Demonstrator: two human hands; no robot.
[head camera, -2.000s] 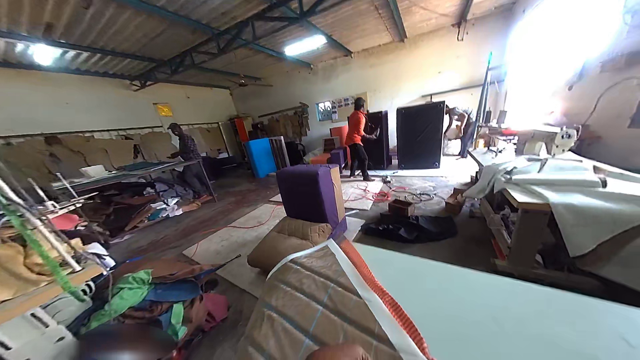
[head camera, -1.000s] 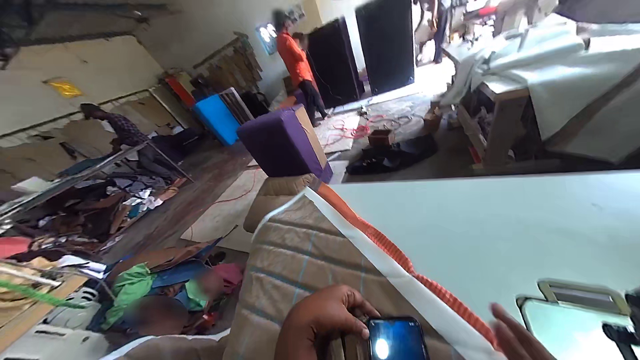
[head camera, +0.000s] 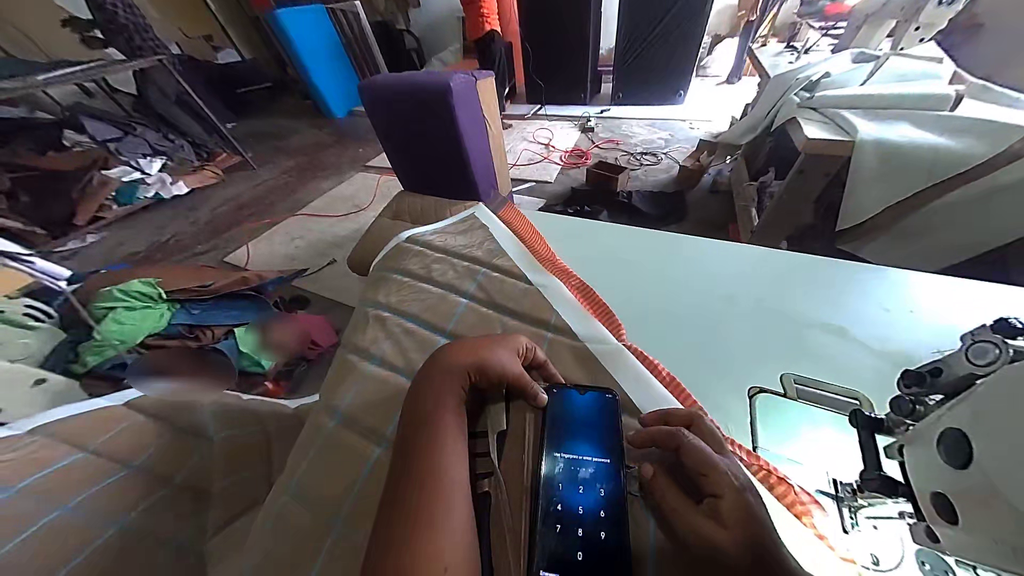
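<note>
A smartphone (head camera: 582, 480) with a lit lock screen and keypad lies upright in view at the bottom centre. My left hand (head camera: 500, 368) is at its upper left corner, the thumb against the edge. My right hand (head camera: 704, 480) is beside the phone's right edge, fingers bent and slightly apart; whether they touch it is unclear. Under both hands spreads brown quilted fabric (head camera: 424, 320) with blue lines, a white border strip (head camera: 560, 316) and an orange ribbed edging (head camera: 592, 300). Part of an industrial sewing machine (head camera: 960, 448) stands at the right on the pale table (head camera: 720, 280).
A purple upholstered block (head camera: 428, 136) stands beyond the fabric. Cloth scraps (head camera: 216, 312) lie piled at the left. Red cable (head camera: 568, 152) and a small cardboard box (head camera: 608, 174) are on the floor. A person in orange (head camera: 482, 32) stands at the back; another (head camera: 132, 40) is at left.
The phone has come further into view, its screen now showing a keypad. My right hand has moved in beside it from further right. The view has tilted down.
</note>
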